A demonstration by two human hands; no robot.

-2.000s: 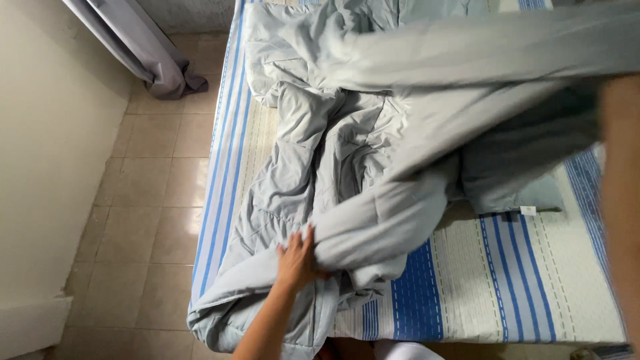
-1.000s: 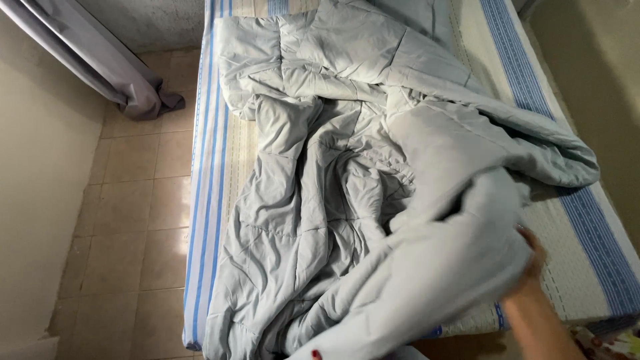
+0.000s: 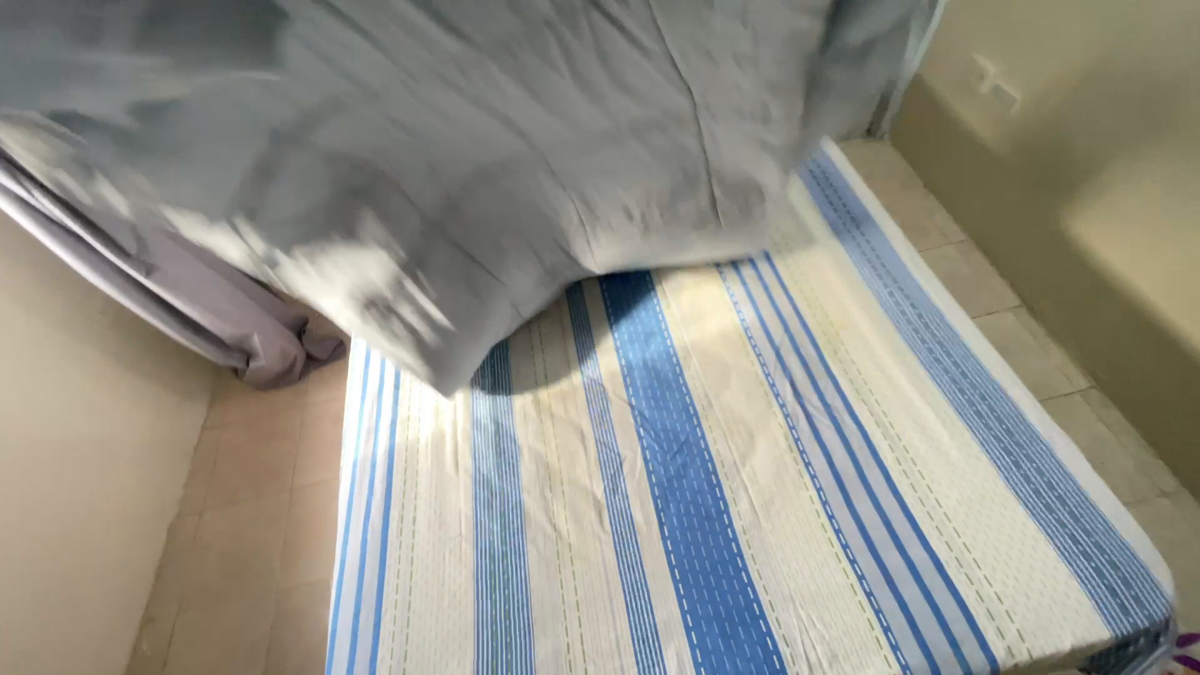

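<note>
A grey quilted comforter (image 3: 525, 141) fills the upper part of the head view, blurred and raised above the far part of the bed. Its lower edge hangs over a bed sheet (image 3: 675, 450) with blue and cream stripes and throws a shadow on it. Neither my left hand nor my right hand can be seen, so what they hold is hidden from this view.
A grey curtain (image 3: 272, 347) hangs at the left, its bottom near the tiled floor (image 3: 248, 506). Plain walls stand on both sides, the right wall (image 3: 1106, 234) beyond a narrow strip of floor tiles.
The comforter, bunched on the bed before, is now lifted and spread in the air, baring the near part of the striped sheet. Both hands have gone out of view.
</note>
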